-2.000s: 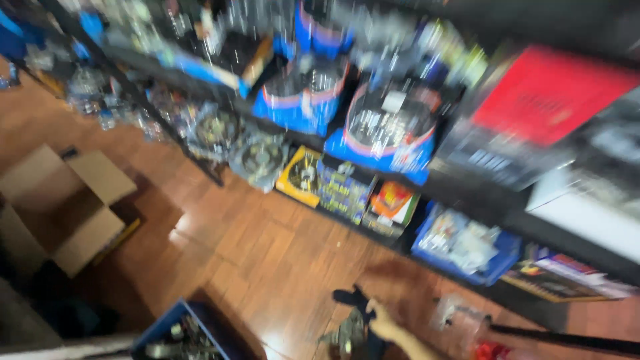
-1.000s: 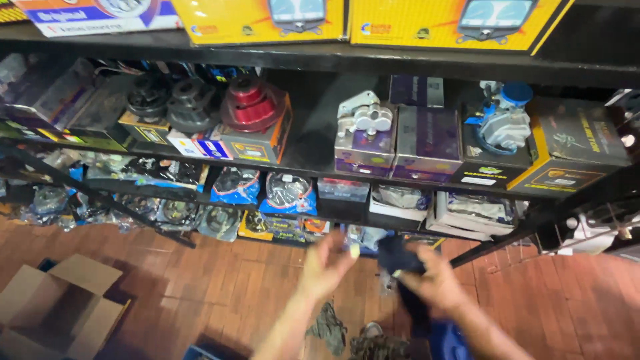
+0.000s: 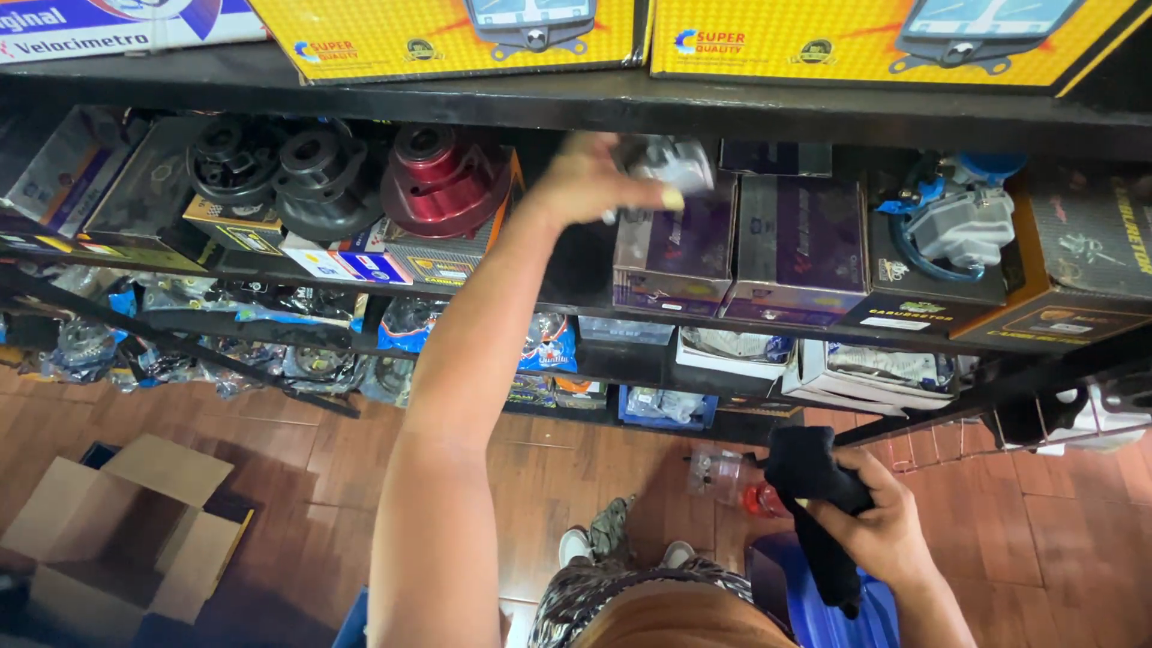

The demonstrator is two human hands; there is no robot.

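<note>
My left hand (image 3: 598,184) reaches onto the middle shelf and is on a silvery metal carburetor (image 3: 673,166), blurred, above a dark purple box (image 3: 675,238); whether the fingers grip it or only touch it cannot be told. Low on the right, my right hand (image 3: 877,517) holds a bunched black cloth (image 3: 814,486), one end hanging down. Left of my left hand stand a red metal hub (image 3: 441,184) and darker hubs on boxes. Another carburetor with a blue cap (image 3: 963,220) sits on a box to the right.
Yellow boxes (image 3: 468,36) line the shelf above. Bagged parts (image 3: 324,360) and white open boxes (image 3: 868,373) fill the lower shelves. On the tiled floor are an open cardboard box (image 3: 126,531), a clear plastic bottle (image 3: 720,472) and a blue container (image 3: 846,594) beside my legs.
My left hand has moved up from in front of the lower shelves to the carburetor on the middle shelf. My right hand still holds the black cloth, now lower and to the right.
</note>
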